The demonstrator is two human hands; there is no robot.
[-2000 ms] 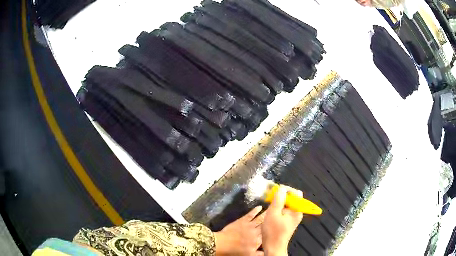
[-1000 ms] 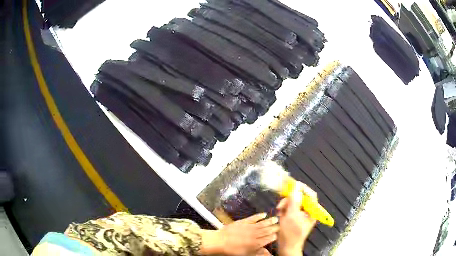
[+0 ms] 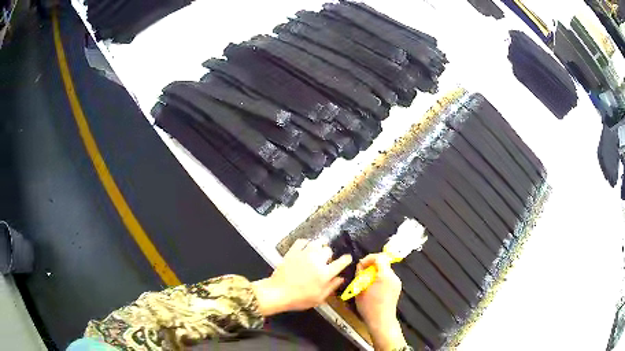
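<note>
Black pieces lie overlapped in a row [image 3: 459,199] on the tan, glue-crusted board [image 3: 384,159]. My right hand [image 3: 379,291] holds the glue brush by its yellow handle [image 3: 363,280]. Its whitish bristles [image 3: 409,236] are over the row and point away from me. My left hand [image 3: 305,274] is at the board's near left corner, its fingers on the near end of the row. Whether it grips a piece cannot be told. Whitish glue is smeared along the board's left edge and the piece ends.
A looser spread of black pieces [image 3: 295,103] lies left of the board on the white table [image 3: 216,202]; some ends have whitish patches. More black pieces lie at the far left [image 3: 133,17] and far right [image 3: 541,72]. A dark floor with a yellow line [image 3: 109,182] is at left.
The brush has moved off the glued left edge onto the row, its bristles now pointing up and right. My left hand has moved left and up to the board's corner. The view has shifted slightly.
</note>
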